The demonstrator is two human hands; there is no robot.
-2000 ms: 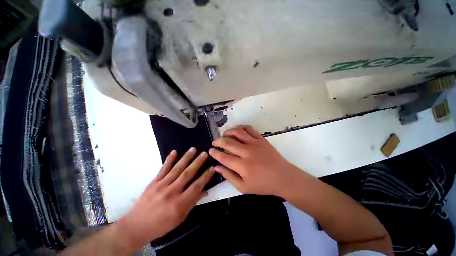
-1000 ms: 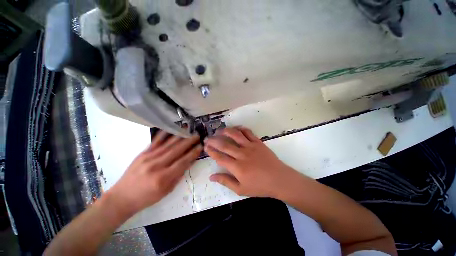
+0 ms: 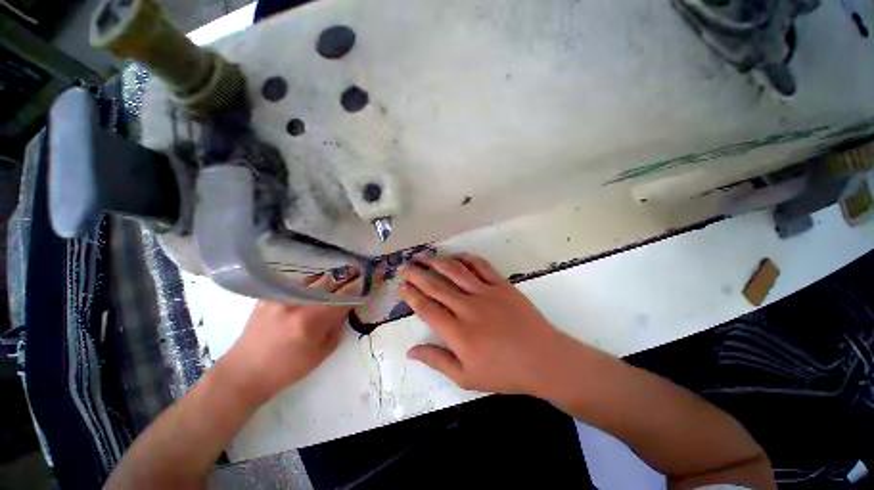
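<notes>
My left hand (image 3: 292, 335) is bare and lies on the white table beside the needle area, its fingertips hidden behind the grey curved guard (image 3: 230, 244). My right hand (image 3: 479, 321) lies flat just right of the needle area, fingers towards it and thumb apart. A small dark edge (image 3: 360, 325) shows between the hands; I cannot tell whether it is cloth or part of the machine bed. The dark strip is otherwise hidden. The presser foot area is mostly covered by the guard and fingers. The cream sewing machine head (image 3: 537, 115) stands just beyond the hands.
Stacked dark strips (image 3: 72, 354) and plaid fabric (image 3: 144, 335) lie at the left. A tan block (image 3: 761, 281) lies on the white table (image 3: 613, 301) at right. A dark cloth bundle (image 3: 767, 364) is below the right edge. Black cloth (image 3: 460, 450) hangs at the near edge.
The dark strip, plain between the hands two seconds ago, has gone from view towards the machine. Both hands moved up to the needle area. The view has shifted, showing more of the machine's top.
</notes>
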